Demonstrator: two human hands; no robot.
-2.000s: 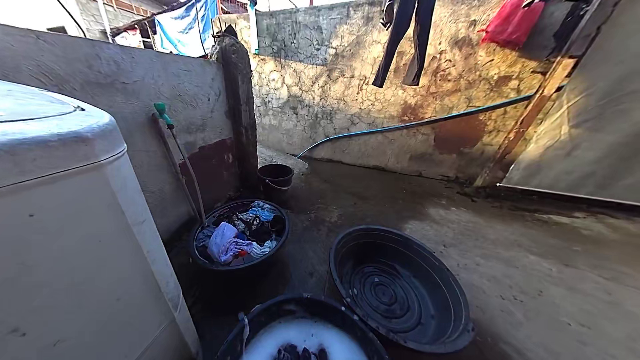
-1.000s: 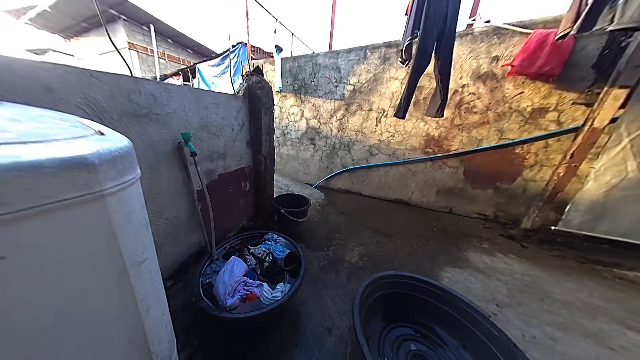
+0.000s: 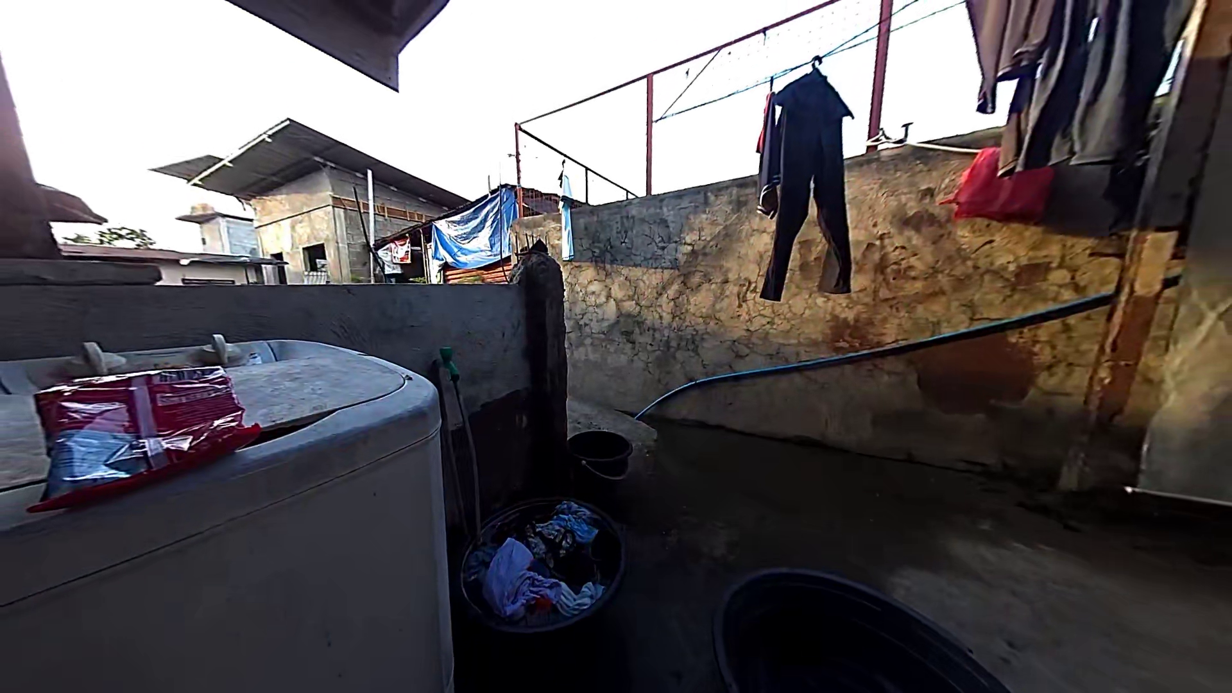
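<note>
Neither my left hand nor my right hand shows in the head view, so what they hold or touch cannot be told. A plastic washing machine [image 3: 289, 539] fills the lower left, with a shiny red packet [image 3: 135, 423] lying on its top. Right of the machine, a round dark tub [image 3: 616, 587] holds a heap of wet clothes [image 3: 525, 577], among them a pale purple piece. A larger black basin [image 3: 847, 626] is cut off by the bottom edge. Behind the clothes tub stands a small black bucket [image 3: 599, 450] with a wire handle.
A hose with a green nozzle [image 3: 449, 362] leans on the low grey wall [image 3: 385, 313]. A blue hose [image 3: 828, 363] runs along the cracked wall [image 3: 693, 289]. Dark clothes [image 3: 813, 183] and a red cloth [image 3: 1003, 188] hang above. A wooden post [image 3: 1136, 327] stands at right.
The view has swung up and to the left. The red packet on the washing machine has come into view, and the basin with suds, seen two seconds ago, has left it.
</note>
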